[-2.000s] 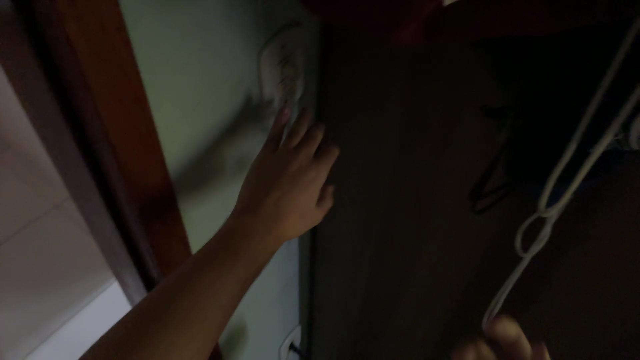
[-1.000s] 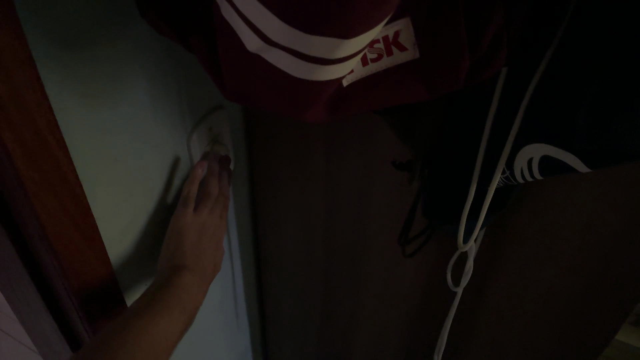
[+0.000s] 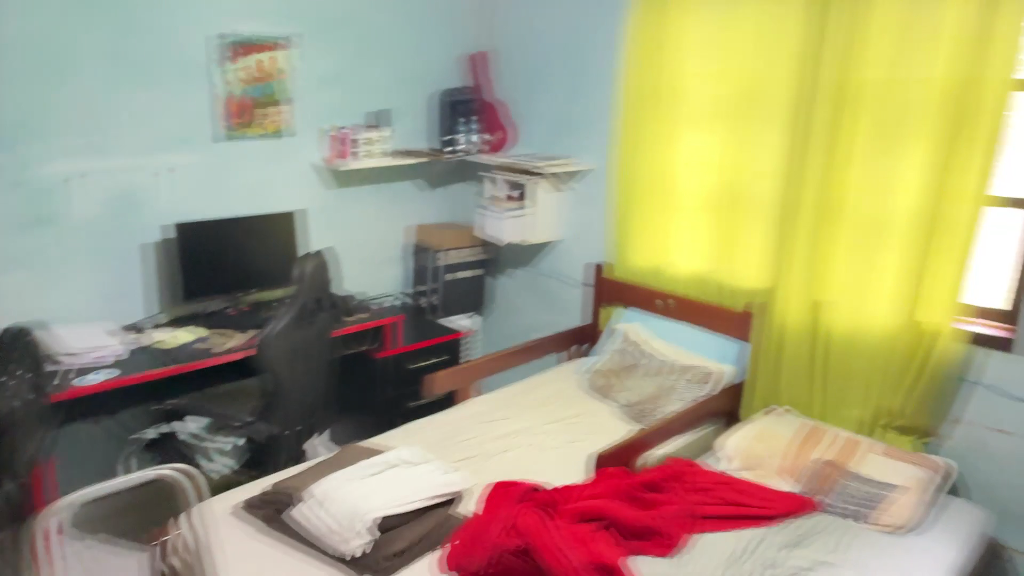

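Observation:
Neither my left hand nor my right hand shows in the head view, which is blurred. A bed with a wooden headboard (image 3: 672, 304) stands at the centre, and a pillow (image 3: 660, 372) lies at its head. Near the bed's foot a white cloth (image 3: 376, 496) rests on dark folded fabric (image 3: 280, 496). A crumpled red blanket (image 3: 560, 528) spreads across to a lower mattress (image 3: 944, 524) at the right, where a patterned pillow (image 3: 832, 464) lies.
A black desk with red edges (image 3: 200, 368) carries a monitor (image 3: 236, 256) along the left wall, with a black chair (image 3: 300, 360) before it. A metal-framed chair (image 3: 120, 496) is at the lower left. Corner shelves (image 3: 384, 162) and a yellow curtain (image 3: 768, 160) are behind.
The view has swung from a dark wall corner to a lit bedroom. My left hand, earlier at a switch plate on the wall, and my right hand, earlier by a white cord, are out of sight.

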